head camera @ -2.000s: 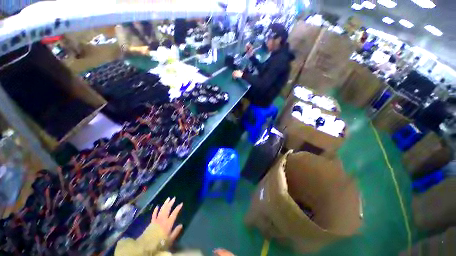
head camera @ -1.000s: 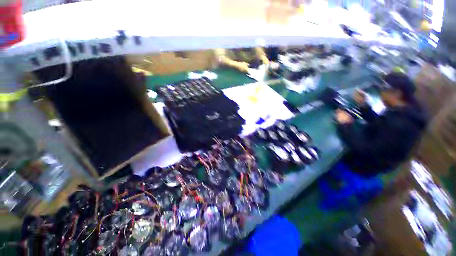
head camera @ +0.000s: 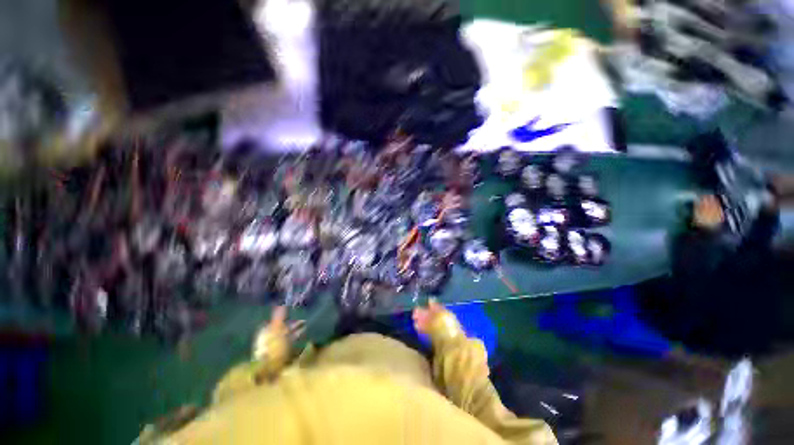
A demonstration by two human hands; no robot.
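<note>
Many wired round units [head camera: 287, 226] lie in a dense, blurred pile along the green bench [head camera: 644, 269], with red-orange wires showing. A neater group of round units [head camera: 557, 213] without visible wires sits at the pile's right end. My left hand [head camera: 277, 332] is at the bench's front edge, below the pile; it is small and blurred, and I cannot tell its finger state. My right hand [head camera: 427, 315] is at the front edge further right, also blurred. Nothing can be made out in either hand.
Black trays [head camera: 392, 74] and a white sheet [head camera: 548, 87] with a yellow item and blue-handled tool [head camera: 538, 130] lie behind the pile. An open carton [head camera: 187, 52] is back left. A person in dark clothing [head camera: 723, 278] is at right. A blue stool [head camera: 601, 320] stands below the bench.
The view has swung down onto the bench, and the pile now lies straight across it. Both my hands and yellow sleeves have come into view at the front edge.
</note>
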